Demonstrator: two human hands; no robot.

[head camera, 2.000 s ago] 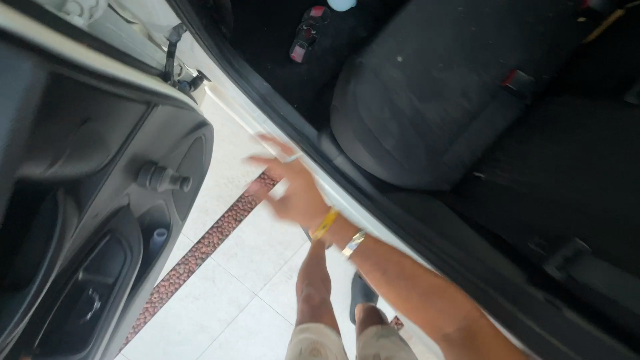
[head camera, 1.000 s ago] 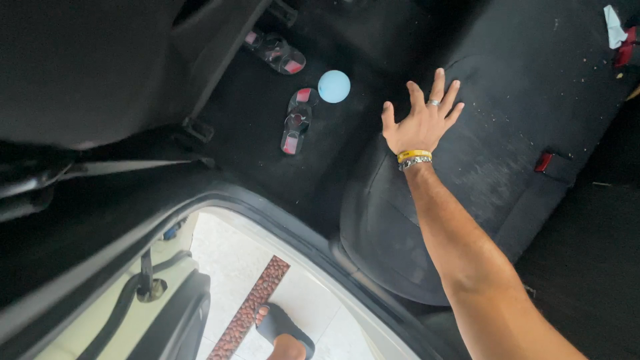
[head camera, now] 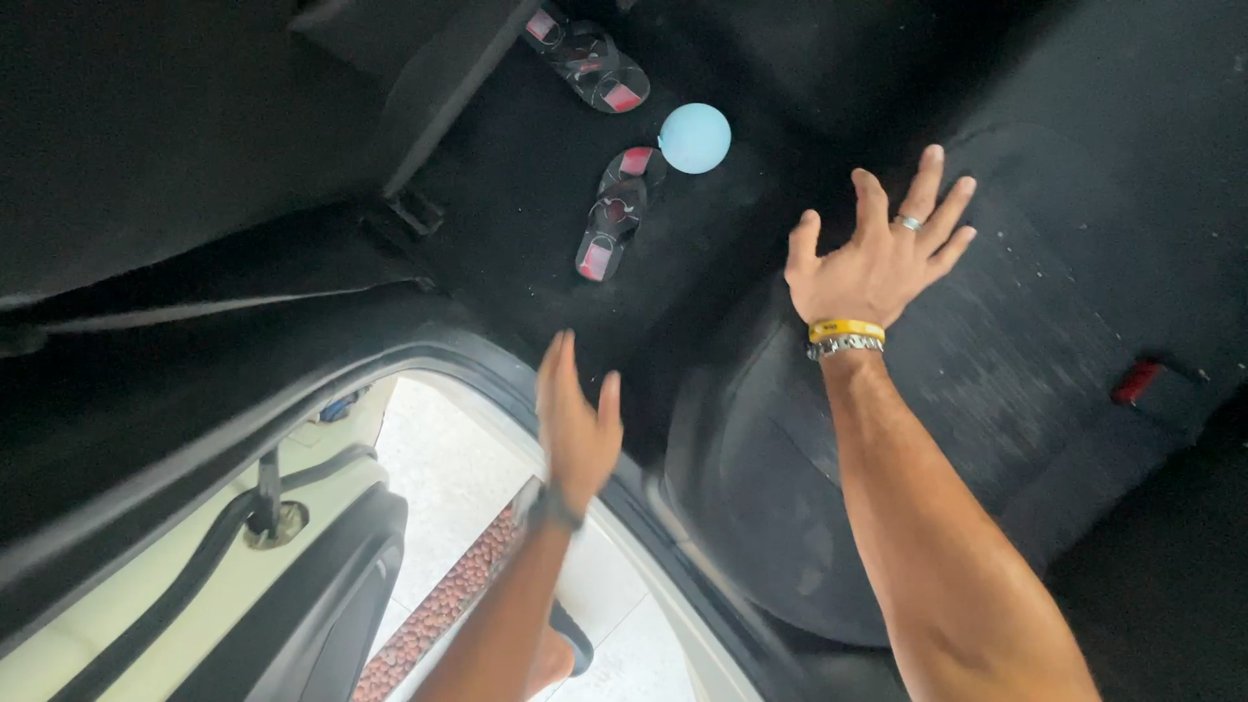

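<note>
Above the edge of the car's rear seat (head camera: 975, 409) my right hand (head camera: 868, 258) is spread, with a ring, a yellow wristband and a metal bracelet; it holds nothing, and whether it touches the seat I cannot tell. My left hand (head camera: 579, 424), slightly blurred and with a dark band at the wrist, is empty near the door sill (head camera: 507, 419), thumb apart from the fingers. Beyond it on the dark car floor lies a sandal (head camera: 616, 214) with red and pink patches. A light blue balloon (head camera: 695, 138) touches or nearly touches its end. A second, similar sandal (head camera: 590, 63) lies farther off.
The back of a front seat (head camera: 195, 127) fills the upper left. At the lower left is the open car door (head camera: 322, 585). Outside, a strip of reddish pebbles (head camera: 439, 595) crosses pale floor tiles (head camera: 429, 448) beside a foot. A red seat-belt buckle (head camera: 1137, 381) lies on the seat.
My left hand has come into view near the door sill; one second ago it was not seen. My right hand stays spread over the seat. The view has moved from the doorway into the car.
</note>
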